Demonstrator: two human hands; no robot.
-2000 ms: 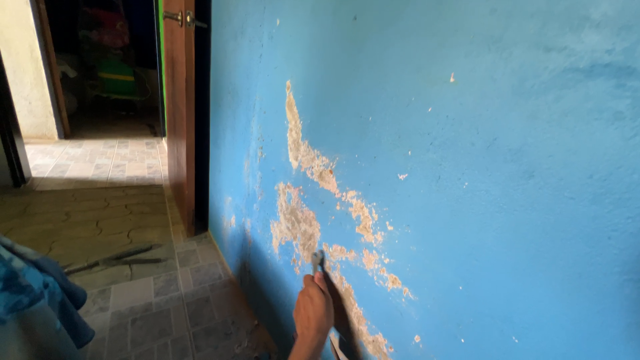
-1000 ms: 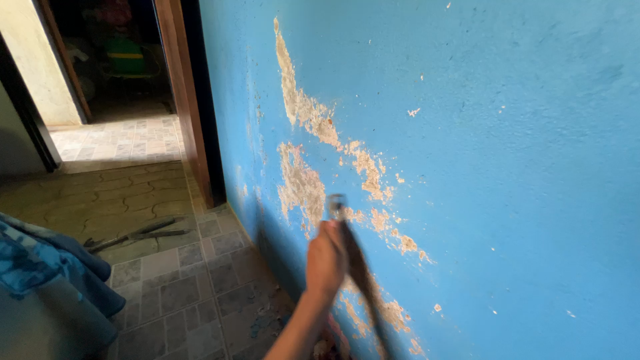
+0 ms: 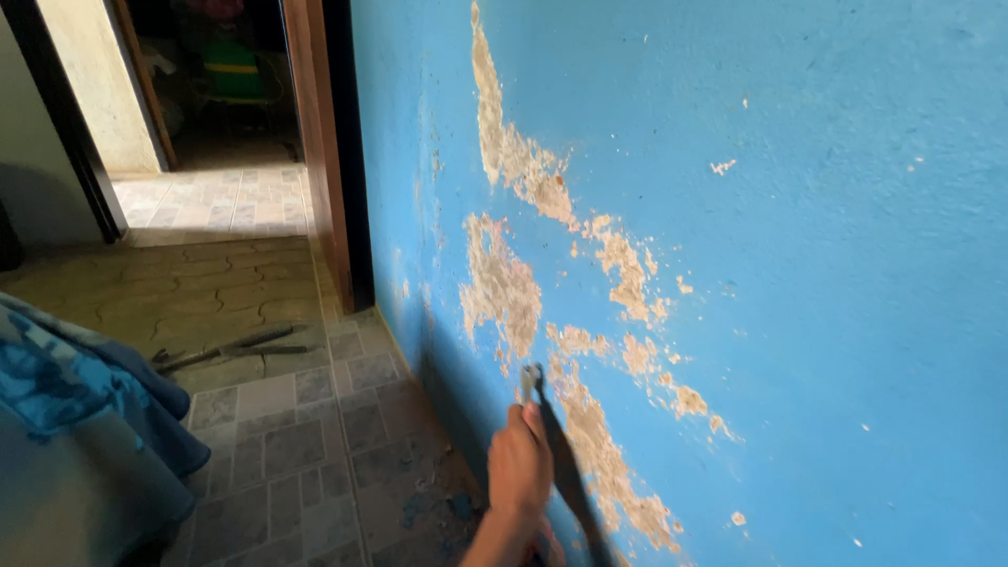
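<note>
My left hand, as it appears, reaches in from the bottom centre, its fingers closed around a hand tool. The tool's short grey metal end rises above the fist, close to the blue painted wall; its exact kind cannot be told. Bare, pitted plaster patches spread around and above it, and another strip runs down to the right. A dark shadow of the hand and tool falls on the wall. Below the wrist is a blurred reddish shape that I cannot identify. My right hand is not seen.
Flakes of debris lie on the tiled floor along the wall. A wooden door stands at the wall's far end. Blue patterned cloth hangs at the left. Dark, thin objects lie on the floor beyond it.
The hand and tool remain near the lower plaster patches, with small shifts along the wall. The view has moved closer to the wall.
</note>
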